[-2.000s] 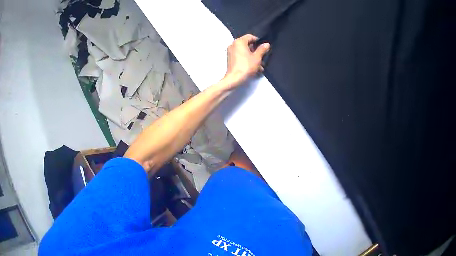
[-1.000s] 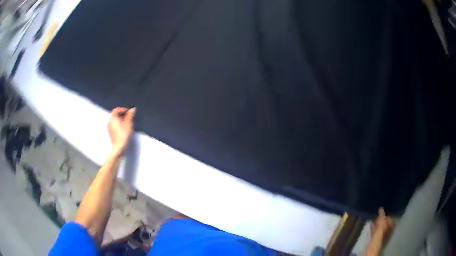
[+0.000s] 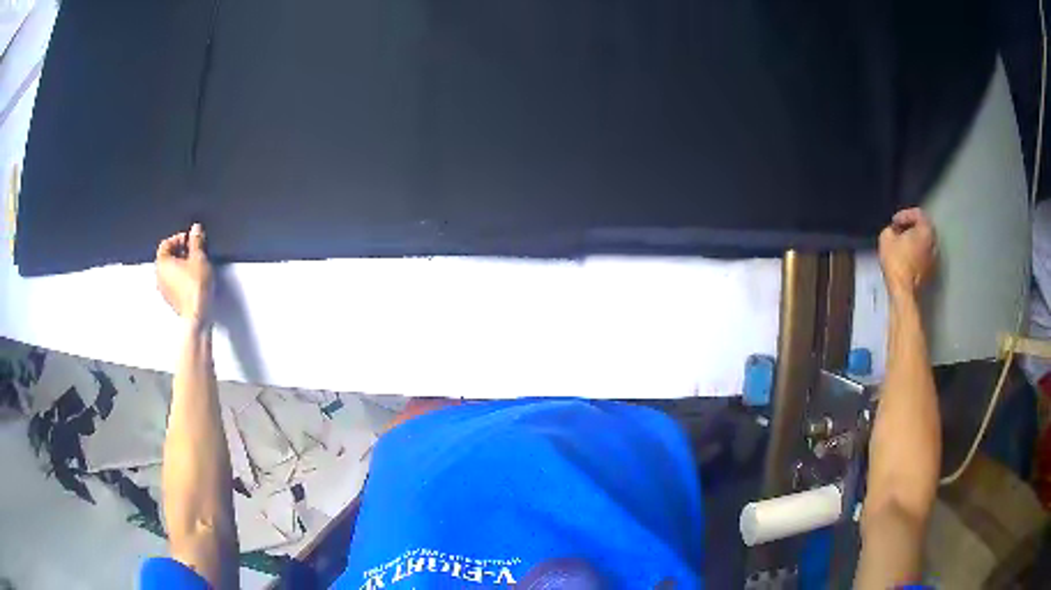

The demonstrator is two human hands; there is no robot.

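A wide dark fabric ply (image 3: 519,127) covers most of the table, its near edge running nearly straight across the white table border (image 3: 496,323). My left hand (image 3: 184,271) pinches the near edge at the left. My right hand (image 3: 909,244) grips the same edge at the right, just beyond the brass-coloured rail (image 3: 795,346). The far part of the rail is hidden under the fabric. The end cutter (image 3: 836,432) is at the rail's near end, partly behind my right forearm, with its white cylinder (image 3: 791,515) sticking out to the left.
Light-blue blocks (image 3: 758,379) flank the rail. A pale cord (image 3: 980,432) hangs at the right by a wooden stick (image 3: 1026,345). Pale and dark scraps (image 3: 271,444) lie on the floor at the left. A brown bag or box (image 3: 980,524) stands at the lower right.
My view has turned to face the table squarely. My right hand, out of view at first, now holds the fabric edge level with my left. The edge is straighter, and the cutter has come into view.
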